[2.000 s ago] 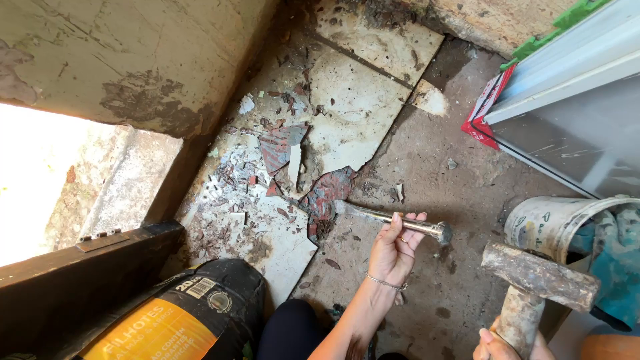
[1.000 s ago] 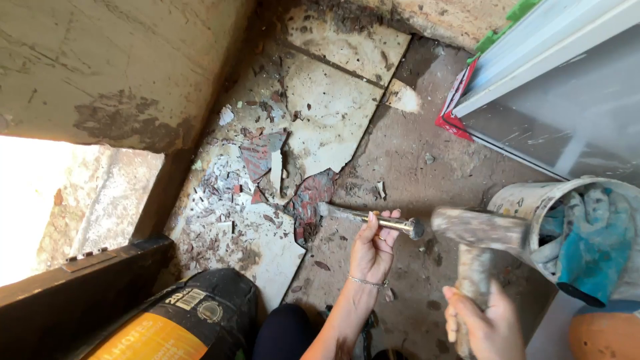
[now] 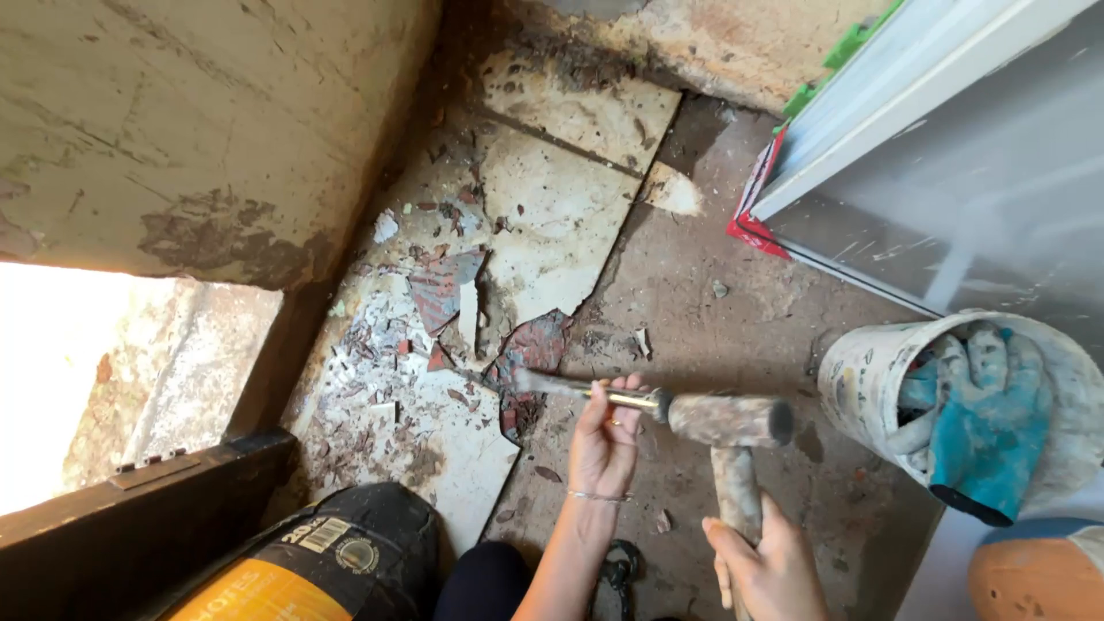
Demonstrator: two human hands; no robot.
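Note:
A metal chisel point(image 3: 561, 385) is held in my left hand point(image 3: 606, 444), its flat end among the broken floor tile pieces. My right hand point(image 3: 768, 561) grips the wooden handle of a worn club hammer point(image 3: 731, 420). The hammer's head meets the butt end of the chisel, just right of my left hand. Cracked cream floor tiles point(image 3: 552, 216) lie beyond the chisel tip, with a reddish broken patch point(image 3: 535, 349) right at it. Loose tile shards point(image 3: 444, 289) and chips lie to the left.
A dirty white bucket point(image 3: 871, 371) with a blue work glove point(image 3: 992, 423) stands at the right. Behind it leans a framed panel point(image 3: 966, 181) with a red corner guard point(image 3: 759, 216). A black and orange bag point(image 3: 345, 552) lies lower left, beside a dark door edge point(image 3: 147, 492) and stained wall point(image 3: 190, 129).
The hammer in my right hand has moved left onto the chisel's butt end; in the earlier frames it was apart from it. My left hand still holds the chisel at the broken patch.

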